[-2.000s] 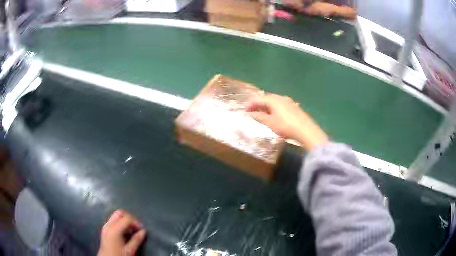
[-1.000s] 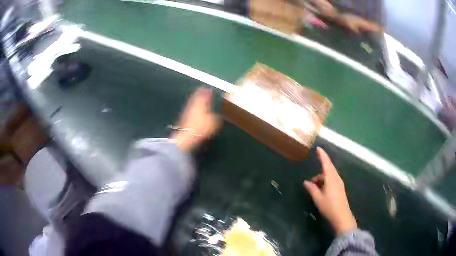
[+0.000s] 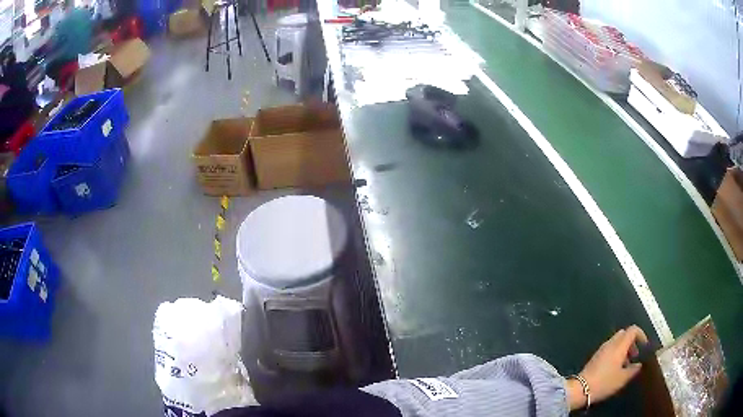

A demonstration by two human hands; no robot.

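The shallow brown carton (image 3: 694,370) is cut off at the bottom right corner; shiny clear material fills its top. My left hand (image 3: 609,370), in a grey striped sleeve with a bracelet at the wrist, is beside the carton's left side. Its fingers are a little bent and apart, and nothing shows in them. Whether the fingertips touch the carton is unclear. My right hand is not in view.
The dark green bench (image 3: 489,261) runs beside the green conveyor belt (image 3: 586,147). A dark bundle (image 3: 440,118) lies on the bench. Left are a grey stool (image 3: 293,240), a white sack (image 3: 195,350), open floor cartons (image 3: 297,151) and blue crates (image 3: 90,175).
The view has swung left, bringing in the floor and shifting the carton to the bottom right corner. My right hand and the yellow patch have left the picture. My left hand remains near the carton.
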